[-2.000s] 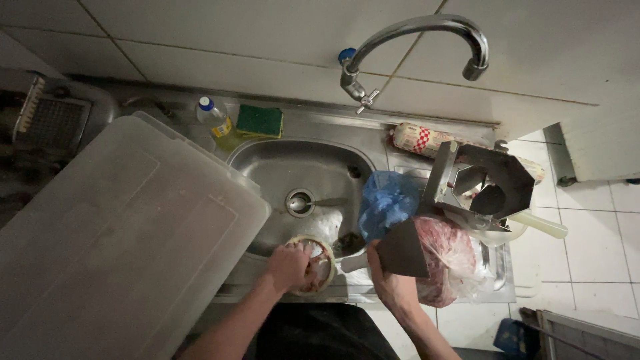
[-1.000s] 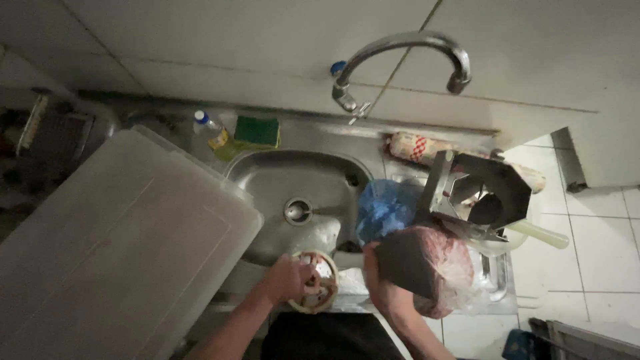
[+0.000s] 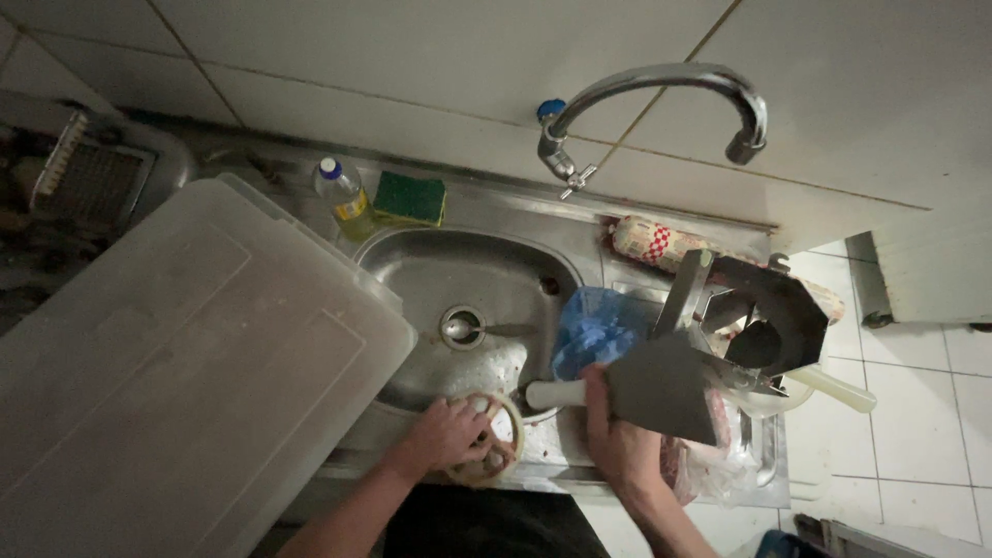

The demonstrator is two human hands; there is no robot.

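My left hand (image 3: 449,434) grips a round, spoked, cream-coloured part (image 3: 508,434) smeared with reddish residue, at the near edge of the steel sink (image 3: 418,271). In my right hand (image 3: 620,446) is a wide flat metal scraper (image 3: 666,387) with a white handle (image 3: 554,394) pointing left. Its blade points right, in front of a plastic bag of red meat (image 3: 717,465). Beyond that hand lies a crumpled blue plastic bag (image 3: 593,329). A metal spoon (image 3: 465,328) rests over the drain. To the right stands an octagonal metal frame (image 3: 798,310).
A large translucent plastic lid or bin (image 3: 209,372) covers the left side. Behind the sink are a bottle of yellow liquid (image 3: 349,205), a green sponge (image 3: 409,199) and a curved faucet (image 3: 682,74). A wrapped meat roll (image 3: 659,242) lies behind the frame.
The scraper has turned in my right hand; its handle now shows to the left, over the sink's edge. My left hand stays on the round part.
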